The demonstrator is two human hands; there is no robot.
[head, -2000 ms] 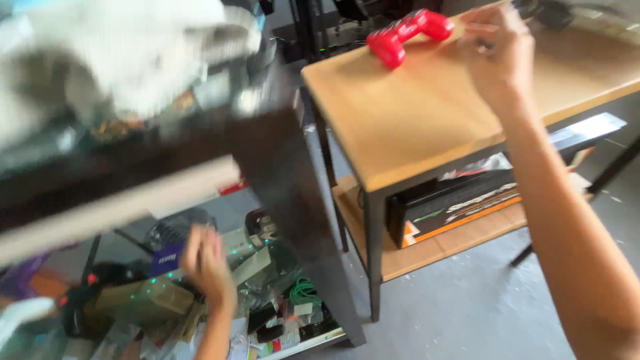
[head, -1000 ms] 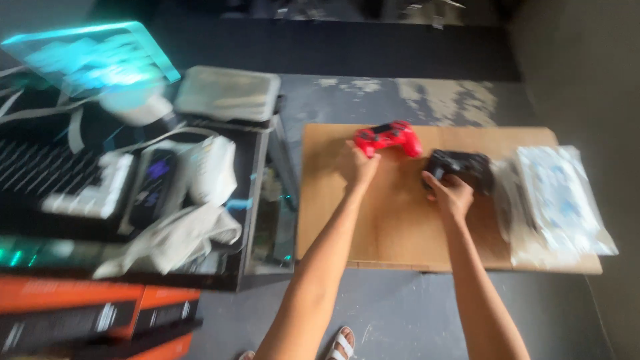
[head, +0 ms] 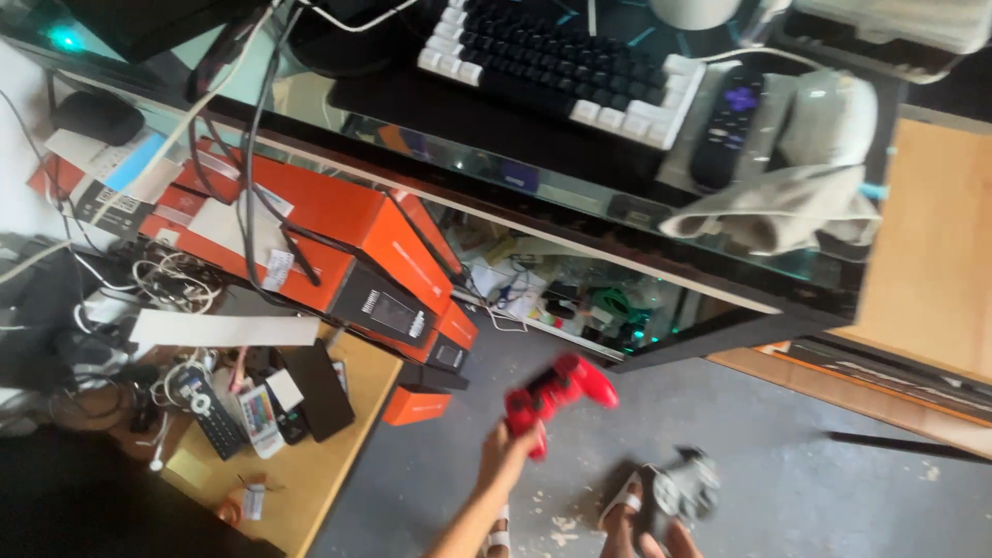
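Observation:
My left hand (head: 508, 457) grips one handle of a red game controller (head: 554, 395), holding it above the grey floor to the left of the desk's slanted black leg. Lower right of it, at the bottom edge of the view, my right hand (head: 659, 542) is shut on a black game controller (head: 678, 492), blurred by motion. The two controllers are apart. Beneath the hands parts of two sandalled feet show.
A black glass-topped desk bears a black and white keyboard (head: 566, 70), a remote control (head: 727, 128) and a grey cloth (head: 783, 213). Orange boxes (head: 387, 248) stand below. At left, a wooden table (head: 353, 434) holds remotes and cables; another wooden table (head: 930, 248) is at right.
Both hands have left the wooden table, where the two controllers were a second ago; each hand now carries one over the floor. The view has swung left.

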